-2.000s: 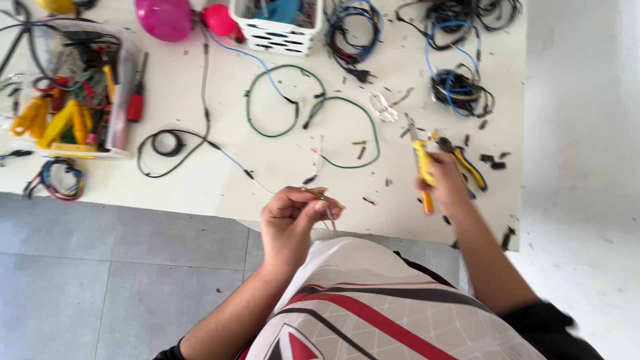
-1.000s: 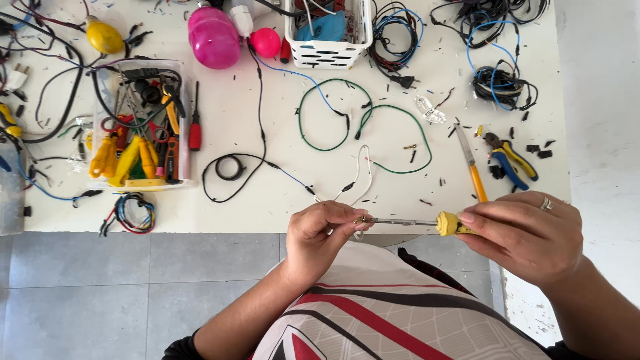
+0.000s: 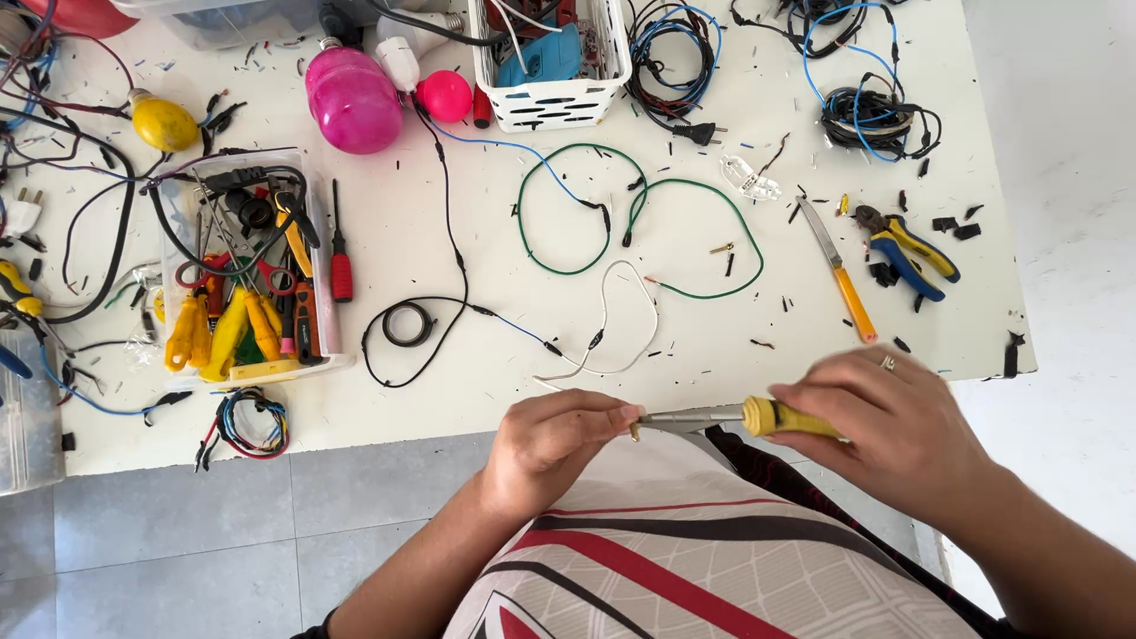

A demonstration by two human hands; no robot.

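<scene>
Just off the table's near edge, my left hand (image 3: 564, 444) pinches a small brass-coloured metal piece (image 3: 635, 431) between thumb and fingertips. My right hand (image 3: 879, 426) is closed around the yellow handle of a screwdriver (image 3: 790, 417), whose metal shaft points left. The shaft's tip meets the small piece at my left fingertips; the exact contact is hidden by the fingers. Beyond my left hand, a white wire (image 3: 657, 328) with a black taped joint lies looped on the table. A knife with an orange handle (image 3: 854, 306) lies just above my right hand.
Blue-and-yellow pliers (image 3: 907, 251) lie at the right among black scraps. Green wire (image 3: 759, 257) curls mid-table. A tool bin (image 3: 330, 333), a red screwdriver (image 3: 341, 266) and a roll of black tape (image 3: 408, 325) are at the left. A white basket (image 3: 555, 106), bulbs and cable coils stand farther back.
Two seconds ago my right hand was over the table by the pliers with a yellow-handled tool; since then it has come to my left hand with the screwdriver. The view has shifted.
</scene>
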